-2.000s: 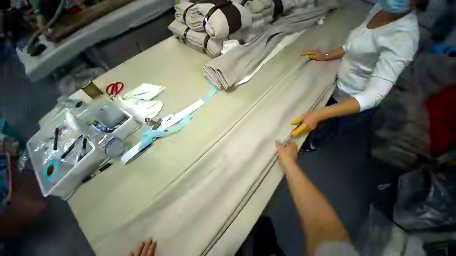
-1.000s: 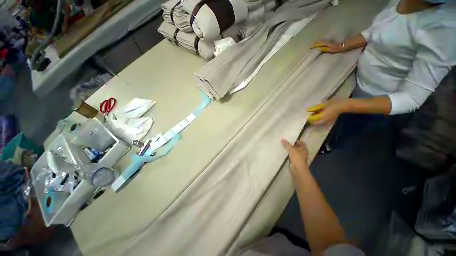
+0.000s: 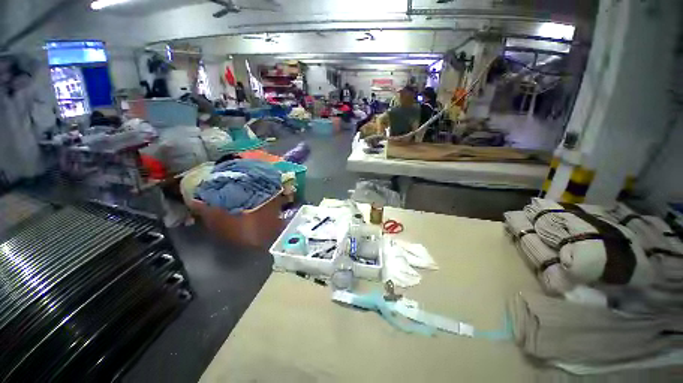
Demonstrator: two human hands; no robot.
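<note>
Neither of my hands is in the picture. On the cream table (image 3: 299, 340) in front of me, a pale blue backing strip (image 3: 419, 322) with white stickers lies curled, with a small metal clip (image 3: 390, 290) beside it. A folded stack of beige-grey panels (image 3: 569, 329) lies at the right, cut off by the frame edge. Behind it are tied beige bundles (image 3: 599, 254) with dark brown bands. White trays (image 3: 307, 262) hold pens and a pale blue roll (image 3: 295, 243). White fabric pieces (image 3: 404, 262) and red-handled scissors (image 3: 392, 226) lie beside the trays.
Black ribbed racks (image 3: 82, 284) stand at the left. An orange tub (image 3: 240, 221) of blue cloth stands beyond the table. Another table (image 3: 464, 173) with brown cloth is behind, with people near it. A pillar (image 3: 599, 127) with yellow-black stripes rises at the right.
The view has swung up and left to the room. My hands, the long panels they were on and the helper in white have left the picture.
</note>
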